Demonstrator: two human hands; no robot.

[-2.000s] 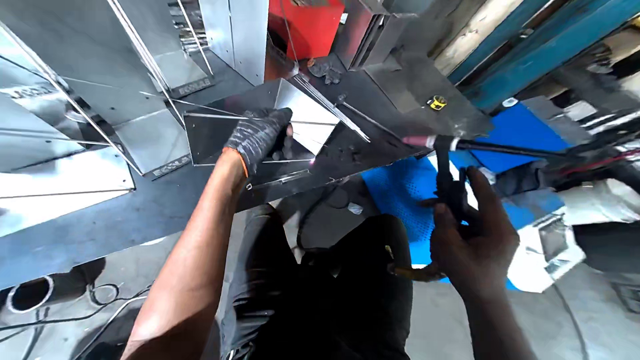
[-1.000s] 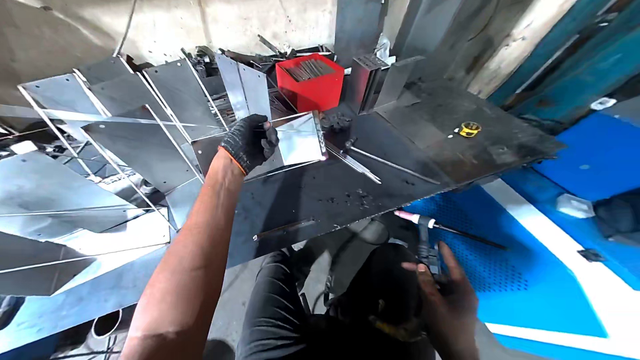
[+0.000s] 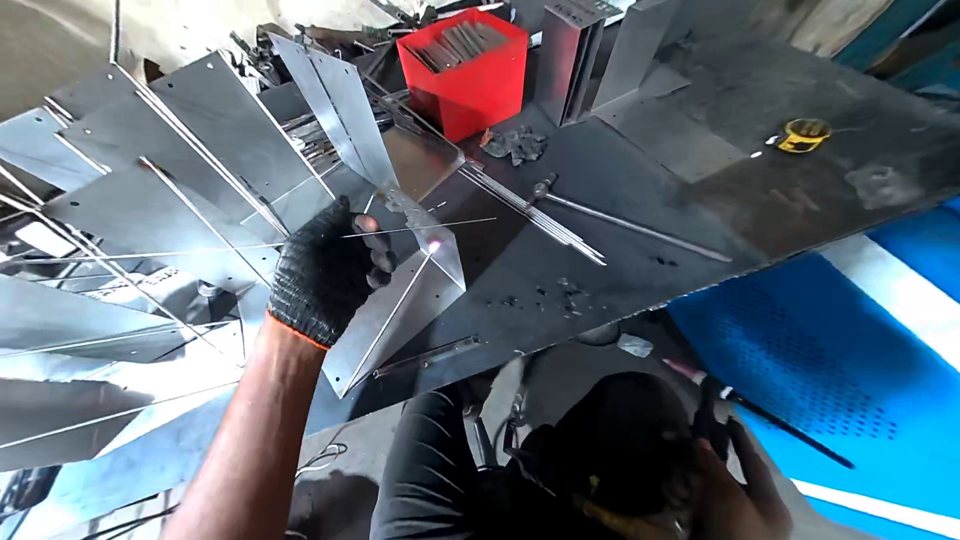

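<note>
My left hand, in a black fingerless-tipped glove with an orange cuff, is closed around a thin metal filler rod that points right. Just beyond it an angled sheet-metal piece rests on the dark metal table, with a small pinkish glow near its corner. At the lower right my bare right hand grips a TIG welding torch with a pink nozzle, away from the metal piece. Between the hands, low in the view, is a large dark rounded object, perhaps a welding mask.
Cut metal plates with rods stand at left. A red bin of metal strips is at the back, beside upright plates. A bundle of rods, a chipping hammer and a yellow tape measure lie on the table edged at the front.
The sheet-metal piece at my left hand now lies in a different orientation, and a thin rod is in that hand. My right hand keeps the torch. The view has shifted.
</note>
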